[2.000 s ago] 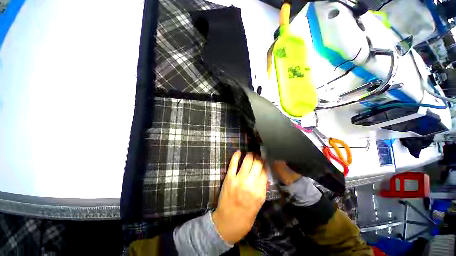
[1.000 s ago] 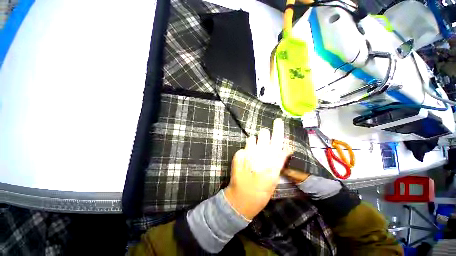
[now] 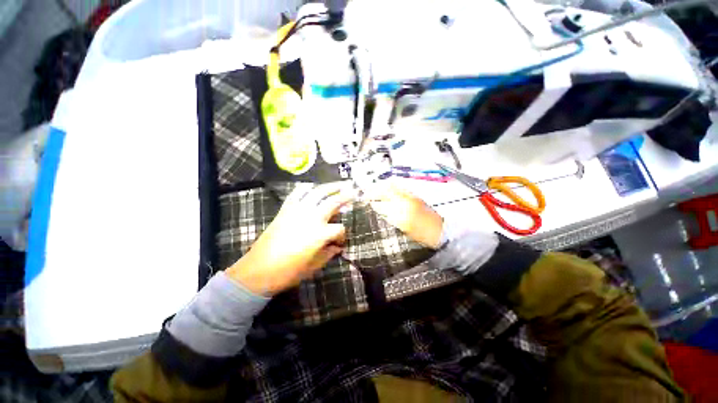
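The plaid panel [image 3: 239, 214] lies on the white table with a black binding along its left edge and a black line across it. My left hand [image 3: 293, 236] rests on the cloth, its fingertips at the presser foot [image 3: 362, 168]. My right hand [image 3: 408, 212] is on the cloth just right of the needle area, fingertips at the foot. Both hands hold the cloth's edge down at the foot. The exact grip under the fingers is hidden. A black strip shows beside the yellow-green tag [image 3: 288, 130].
The white sewing machine [image 3: 441, 47] stands behind the hands. Scissors [image 3: 516, 206] with orange and red handles lie right of the needle, beside pink and blue pens [image 3: 421, 173]. Plaid cloth [image 3: 409, 346] hangs over the lap. Blue tape [image 3: 46, 197] marks the table's left side.
The view has shifted toward the machine. The plaid cloth and both hands have moved up to the presser foot. The lifted dark strip has been folded over, its checked side showing.
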